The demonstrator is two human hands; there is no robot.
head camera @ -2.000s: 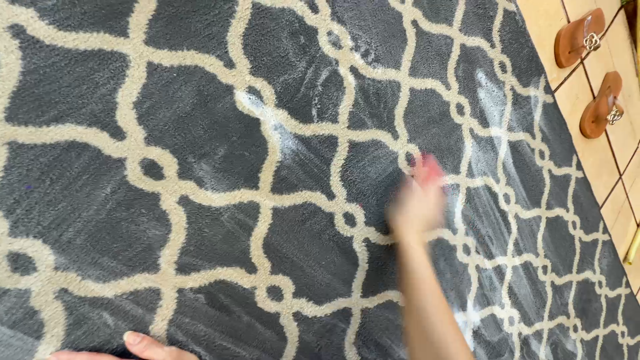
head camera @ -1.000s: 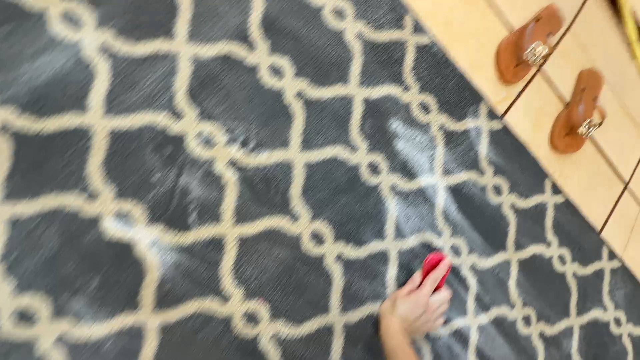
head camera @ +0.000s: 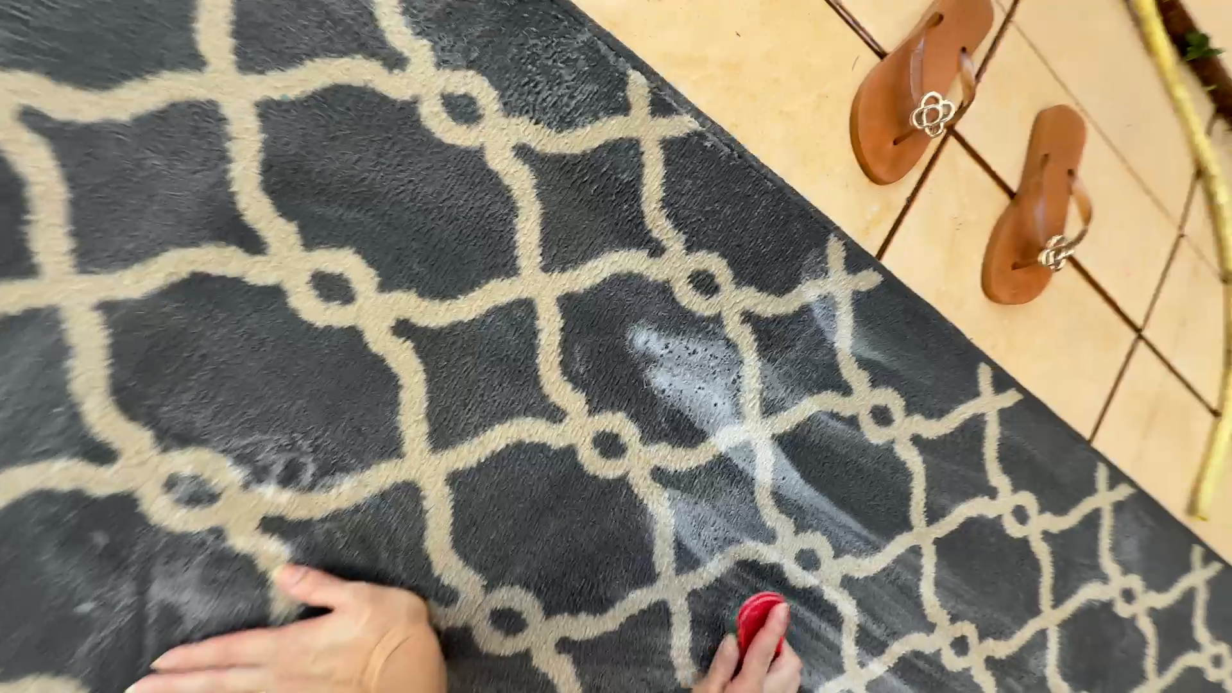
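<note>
A dark grey rug (head camera: pixel 366 202) with a cream lattice pattern fills most of the head view. Near the bottom centre-right, my right hand (head camera: pixel 756 664) grips a small red object (head camera: pixel 759 616), perhaps a brush, against the rug; its underside is hidden. My left hand (head camera: pixel 332 640) rests palm down on the rug at the bottom left, fingers apart and holding nothing. White powdery or foamy streaks (head camera: pixel 698 380) lie above my right hand and run down to the right. Fainter whitish marks show near my left hand.
Beyond the rug's diagonal edge lie cream floor tiles (head camera: pixel 760 77) with dark joints. Two brown flip-flops, one farther left (head camera: pixel 914 96) and one farther right (head camera: pixel 1035 212), with metal ornaments sit on them. A yellowish pole or stick (head camera: pixel 1189 144) is at the far right.
My right hand has moved over the rug with the red object, toward the rug's tiled-side edge at first. My left hand, out of view one second ago, is visible again. The view has shifted.
</note>
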